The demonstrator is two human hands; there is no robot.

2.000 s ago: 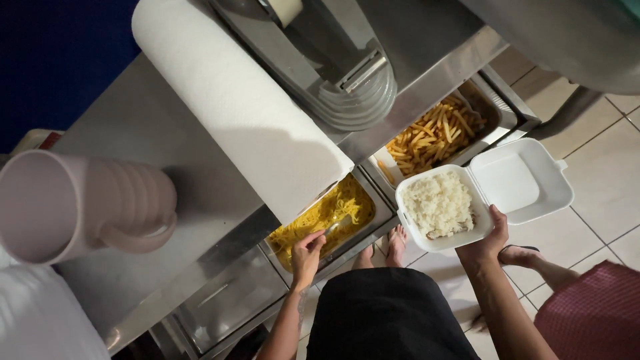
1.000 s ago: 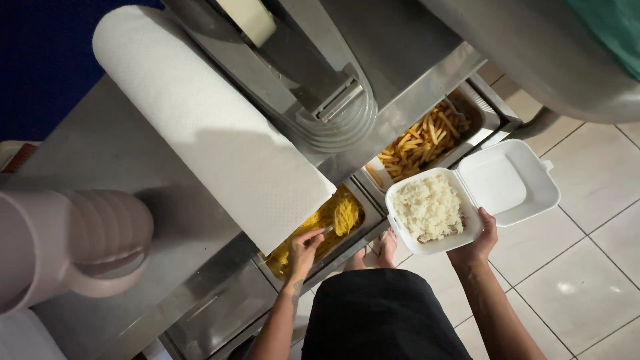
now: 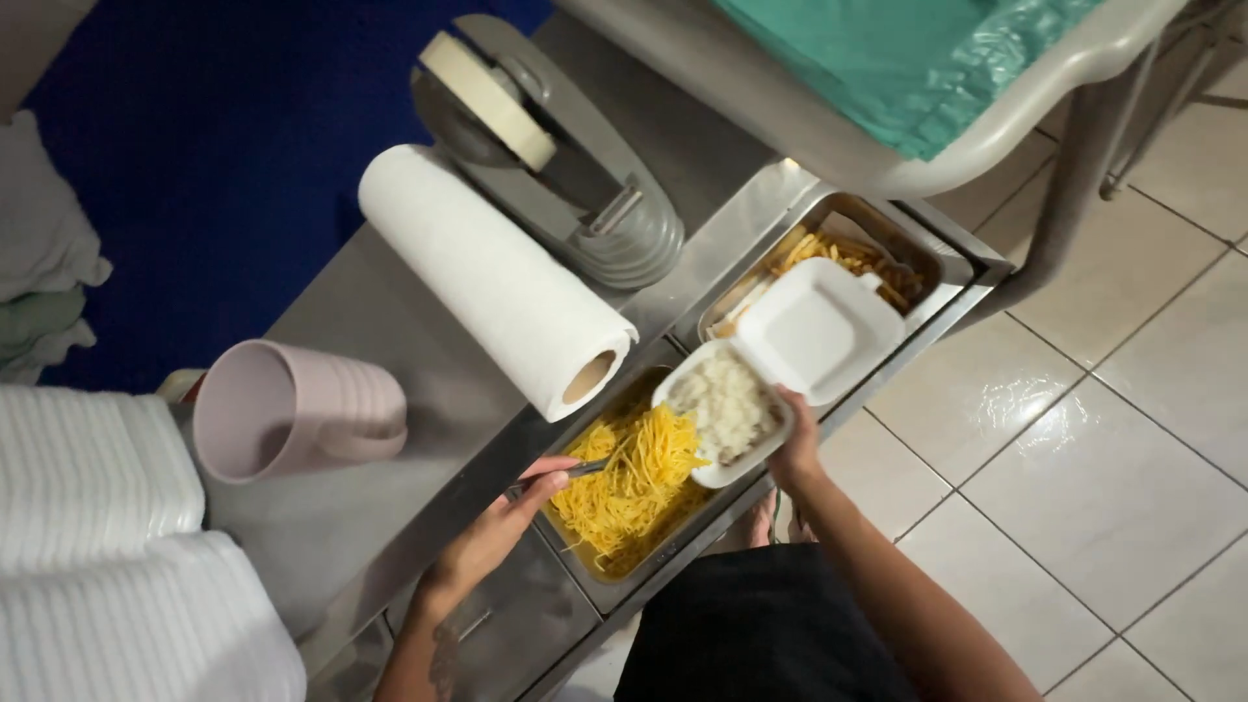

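Note:
My left hand grips the handle of a dark metal serving utensil, whose head is hidden under a heap of yellow noodles. That heap is above the steel pan of noodles and touches or overlaps the near edge of an open white foam container. White rice fills the container's lower half. My right hand holds the container at its hinge side, with the raised lid partly over a second steel pan of French fries.
A paper towel roll and a tape dispenser lie on the steel counter. Left are a pink pitcher and stacked white foam containers. A grey bin-like tub with a green plastic bag stands at upper right.
My left hand has lifted noodles from the pan toward the rice. The foam container has moved from beside the pans to over them. The view has shifted.

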